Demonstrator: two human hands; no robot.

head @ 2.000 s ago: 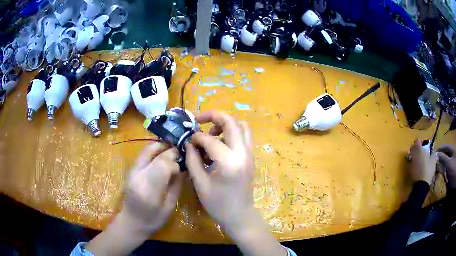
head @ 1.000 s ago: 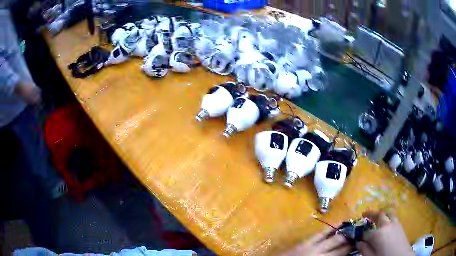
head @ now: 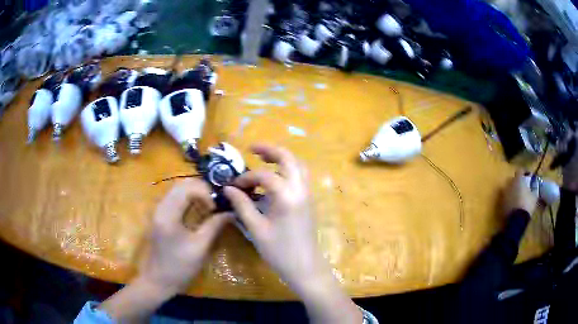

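Observation:
A black and white camera head [head: 222,171] is held between my two hands near the middle of the bench, its round silvery face turned up. My left hand [head: 180,237] grips its lower left edge with fingertips. My right hand [head: 279,209] holds its right side with thumb and fingers. A thin dark lead wire [head: 176,178] sticks out to the left. A white bulb housing [head: 396,140] lies on its side to the right, with a dark strip and a thin wire trailing from it. My fingers hide part of the camera head.
Several joined camera units [head: 139,111] stand in a row at left. Pale shell parts [head: 76,38] are piled back left. More camera parts [head: 342,47] and a blue bin [head: 475,38] are behind. A neighbour's hand [head: 521,193] works at right.
The view swung left and came back. Compared with two seconds before, the camera head is turned so its round face shows upward. Both my hands still hold it.

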